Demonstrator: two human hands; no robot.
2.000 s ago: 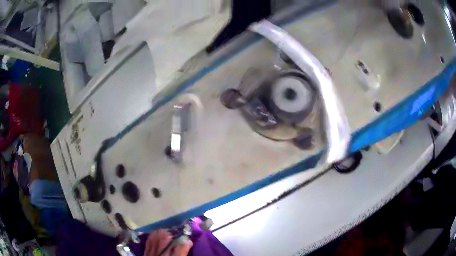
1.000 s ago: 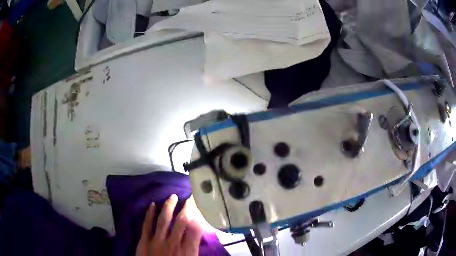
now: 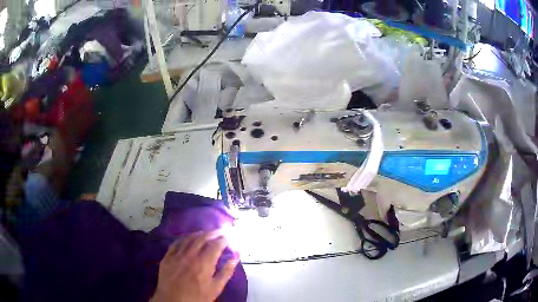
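The dark garment point(image 3: 88, 253), purple under the lamp, lies over the left end of the white table, its edge close to the presser foot. My left hand point(image 3: 192, 265) lies palm down on the cloth at the bottom, fingertips in the bright glare by the needle area. My right hand is not in view. The sewing machine point(image 3: 265, 156) is cream-white with a blue stripe and control panel. Its presser foot and needle are washed out by the lamp. Black-handled scissors point(image 3: 377, 237) lie on the bed right of the needle.
A white cloth strip point(image 3: 371, 153) hangs over the machine head. A puffy white plastic bag point(image 3: 312, 56) stands behind the machine. Pale cloth point(image 3: 495, 130) hangs at the right. The worn white table point(image 3: 141, 171) extends left, beside the green floor point(image 3: 127, 118) and piles of coloured cloth.
The view has swung from the machine's top to its front, showing the scissors and control panel. My left hand remains on the purple cloth, its fingertips now in the lamp glare.
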